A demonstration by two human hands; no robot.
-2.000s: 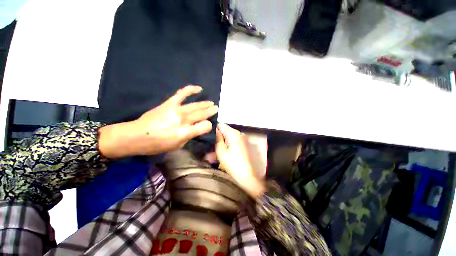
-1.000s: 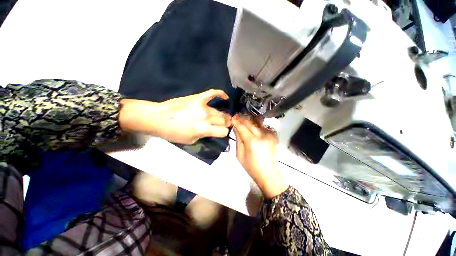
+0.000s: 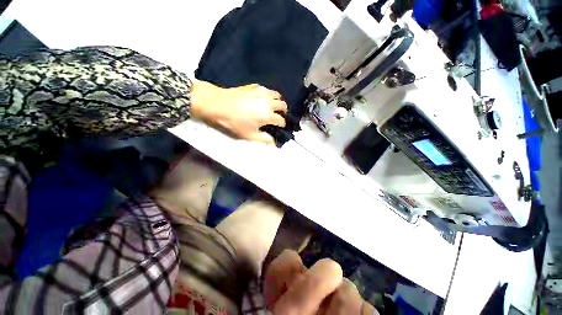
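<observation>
A black fabric panel (image 3: 262,46) lies flat on the white table, its near corner beside the presser foot and needle area (image 3: 321,111) of the white sewing machine (image 3: 425,80). My left hand (image 3: 246,112) rests on the panel's near edge, left of the needle, palm down with fingers bent. The fabric under its fingertips is partly hidden. My right hand (image 3: 317,286) is below the table's front edge at the bottom of the view, cut off by the frame, with fingers curled. Whether it holds anything is hidden.
A control panel (image 3: 439,152) with a lit screen is on the machine. A black phone (image 3: 367,148) lies on the machine bed. Blue material (image 3: 58,206) shows at lower left, near a plaid garment (image 3: 120,261). Dark camouflage pieces show below the table edge.
My right hand has moved from the needle area down below the table edge. My left hand remains on the panel. The view has shifted, showing more of the machine and its lit screen.
</observation>
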